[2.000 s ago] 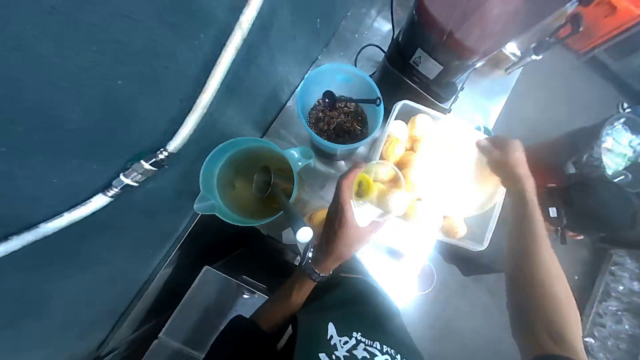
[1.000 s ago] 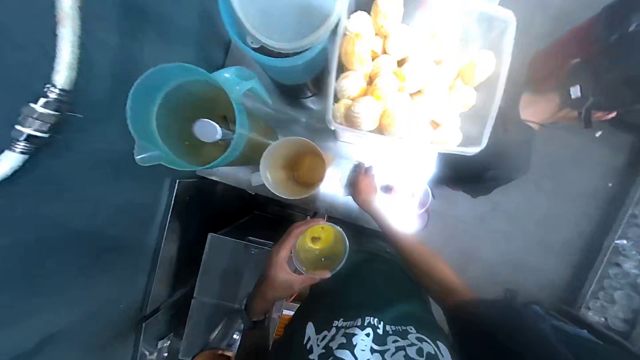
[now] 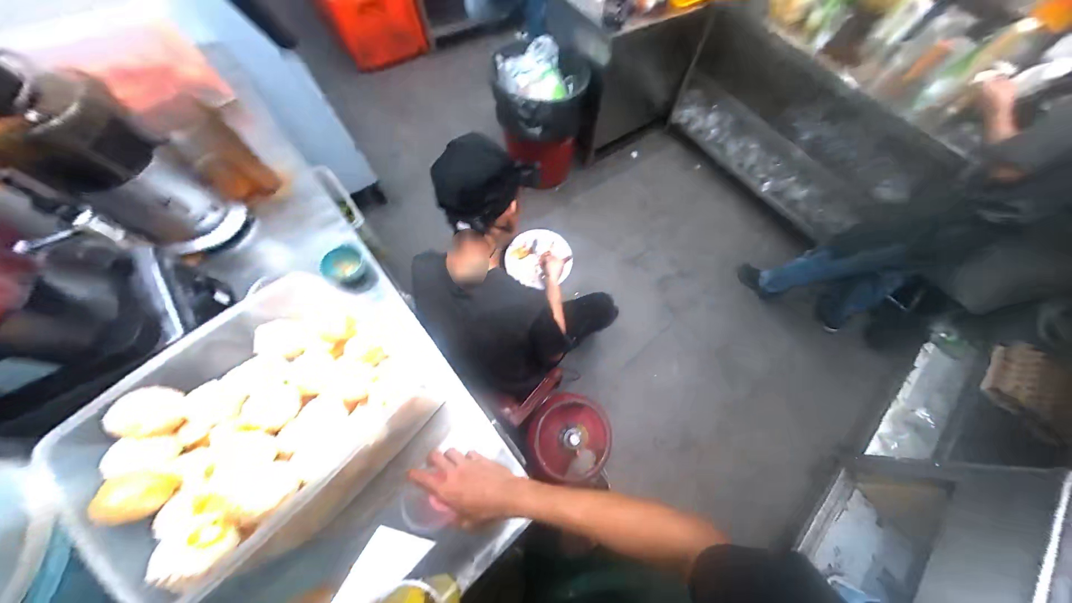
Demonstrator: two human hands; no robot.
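My right hand [image 3: 469, 487] reaches over the metal counter [image 3: 402, 494], its fingers over a small clear cup or lid [image 3: 425, 509] that they partly cover; whether they grip it I cannot tell. Left of it a translucent plastic bin [image 3: 335, 515] holds a pile of pale yellow halved fruits [image 3: 276, 406], washed out by glare. A white sheet [image 3: 383, 563] lies near the counter's front. At the bottom edge shows part of a clear cup [image 3: 419, 590] with something yellow. My left hand is outside the frame.
A small teal bowl [image 3: 343, 265] stands behind the bin, beside a machine [image 3: 167, 201] at left. Close to the counter a person [image 3: 494, 318] sits with a plate [image 3: 538, 259]; another [image 3: 921, 226] is at right. A red gas cylinder [image 3: 569, 437] and a trash bin [image 3: 543, 109] stand on the floor.
The view has swung far to the right. My left hand, which held a clear cup with a yellow piece one second ago, has left the view.
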